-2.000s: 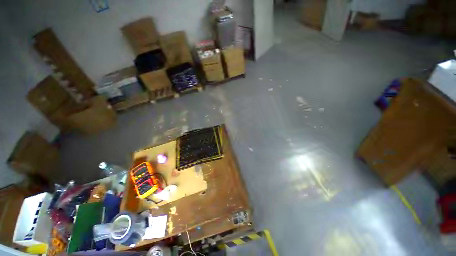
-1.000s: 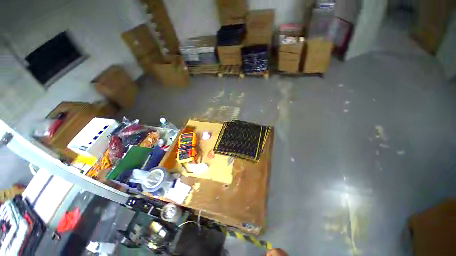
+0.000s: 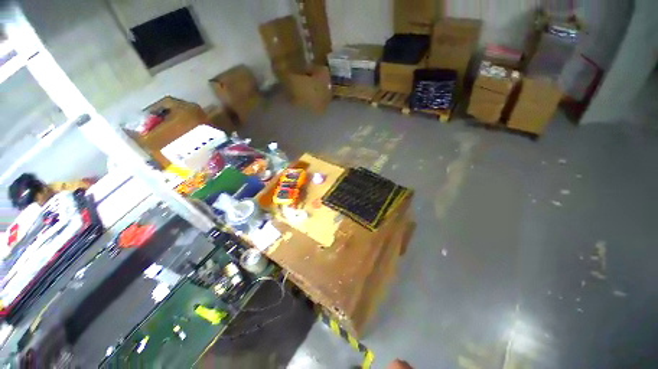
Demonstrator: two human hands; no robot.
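Observation:
A sliver of what looks like my right hand point(image 3: 399, 365) is cut off by the bottom edge; its fingers and any hold are hidden. My left hand is not in view. In front stands a brown box-like table point(image 3: 346, 270) with a black grid-like sheet or tray point(image 3: 366, 196) with yellow edges on top. An orange device with dark parts point(image 3: 289, 187) lies to its left. A clear tape roll point(image 3: 240, 211) lies near the table's left side. A yellow-green tool point(image 3: 211, 313), possibly the electric screwdriver, lies on the green bench mat point(image 3: 169, 328) at lower left.
A white slanting frame point(image 3: 108, 137) crosses the left side. Beyond it, a person's dark-haired head point(image 3: 27, 190) shows by stacked trays point(image 3: 50, 249). Cardboard boxes point(image 3: 490, 94) on pallets line the back wall. Grey floor point(image 3: 498, 238) spans the right. Yellow-black tape point(image 3: 346, 339) marks the floor near the table.
The view has swung left, so the table and boxes sit further right in the picture. The green bench, white frame and other person have come into view. The skin-coloured sliver appeared at the bottom.

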